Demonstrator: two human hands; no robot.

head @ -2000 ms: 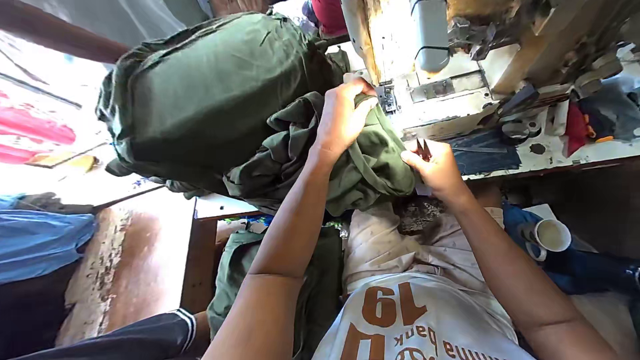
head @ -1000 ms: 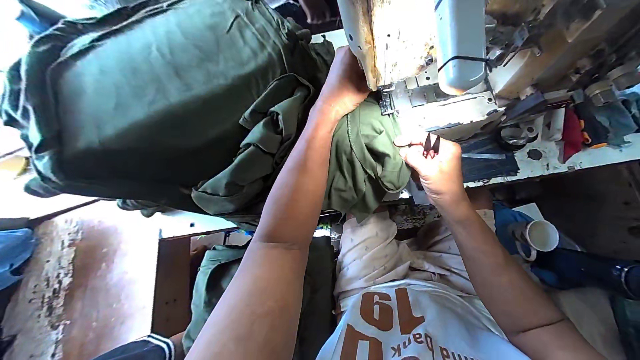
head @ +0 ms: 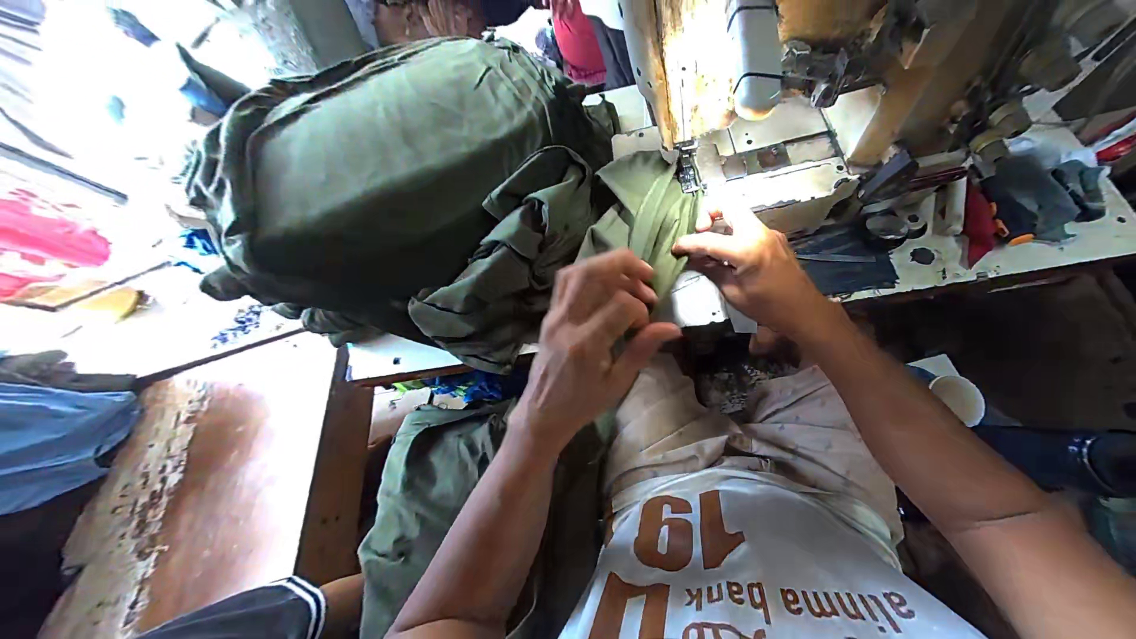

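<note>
Folded olive-green fabric [head: 652, 200] lies at the needle area of a sewing machine [head: 701, 80], its upper edge by the presser foot [head: 688, 169]. My right hand [head: 750, 262] pinches the right edge of this fabric between thumb and fingertips. My left hand [head: 599, 342] is at the fabric's lower left side, fingers curled; whether it grips any cloth cannot be told. Left of both hands, a large bundle of dark green fabric [head: 382, 169] rests on the table, with loose crumpled folds [head: 524, 240] beside my left hand.
Dark cloth scraps [head: 848, 257] and a red cloth piece [head: 979, 226] lie on the machine table's right side. More green fabric [head: 435, 479] hangs below the table edge, left of my lap. A white cup [head: 958, 399] is at lower right. A wooden board [head: 231, 479] stands at left.
My left hand has come down from beside the presser foot to the fabric's lower left. The dark thread snips seen earlier in my right hand no longer show clearly.
</note>
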